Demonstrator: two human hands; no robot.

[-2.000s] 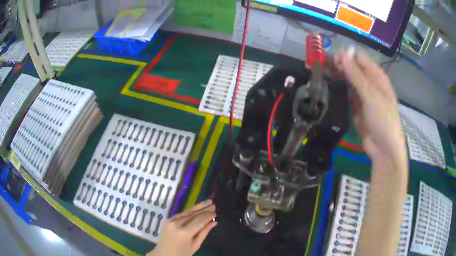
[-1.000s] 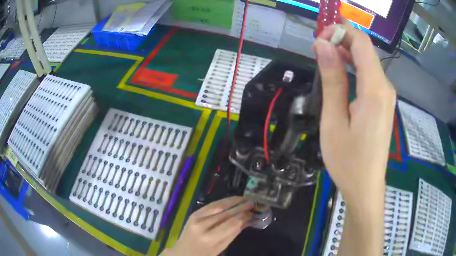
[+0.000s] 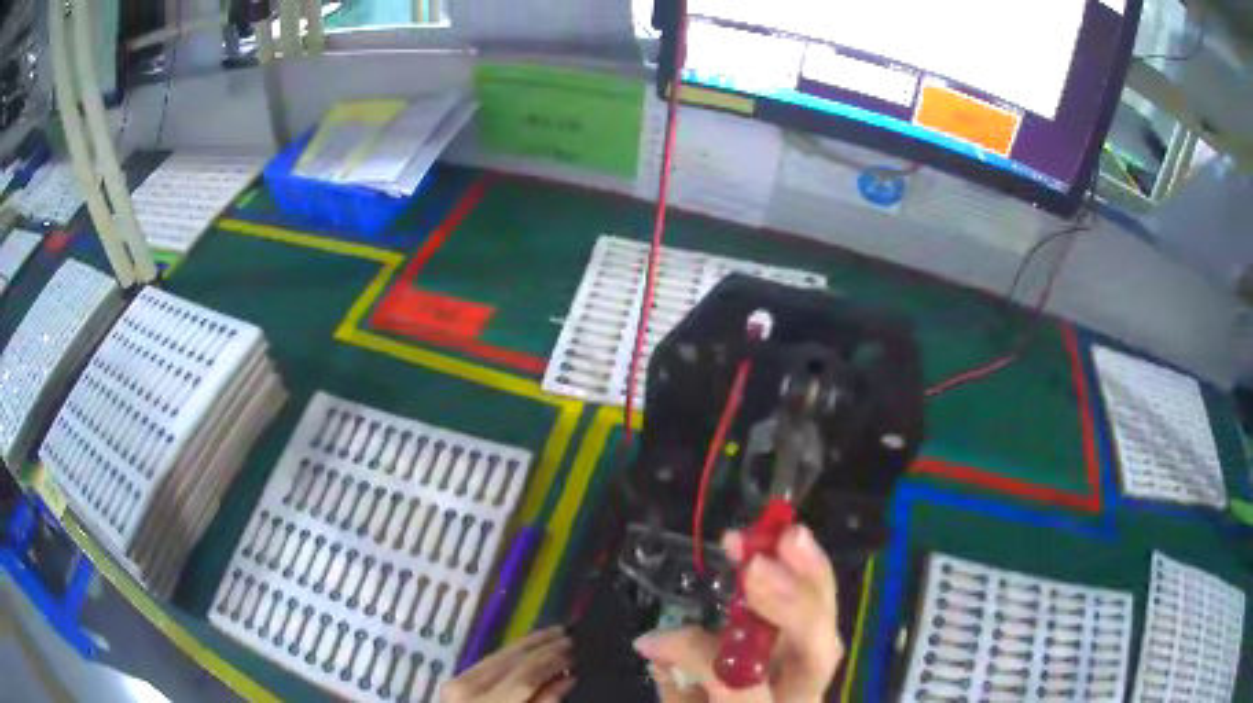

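Observation:
The black test fixture (image 3: 879,357) stands upright in the centre. Its toggle clamp lever, with a red ribbed grip (image 3: 749,618), points down toward me. My right hand (image 3: 797,625) is closed around the red grip, low at the fixture's front. My left hand (image 3: 515,673) is at the bottom edge, partly cut off, left of the fixture, with its fingers together; whether it holds a small part cannot be told. The pressure head is partly hidden by my right hand, and the nest is hidden. The left tray (image 3: 371,536) holds rows of dumbbell-shaped pieces.
A purple strip (image 3: 506,591) lies along the left tray. A tray stack (image 3: 151,426) is far left. The right tray (image 3: 1017,632) and further trays lie at the right; another lies behind the fixture. A red wire (image 3: 657,247) hangs down. A blue bin (image 3: 330,199) and monitor (image 3: 879,83) are behind.
My right hand has pulled the red grip from upright down to the front. My left hand has moved back left, away from the nest. The view has tilted up slightly.

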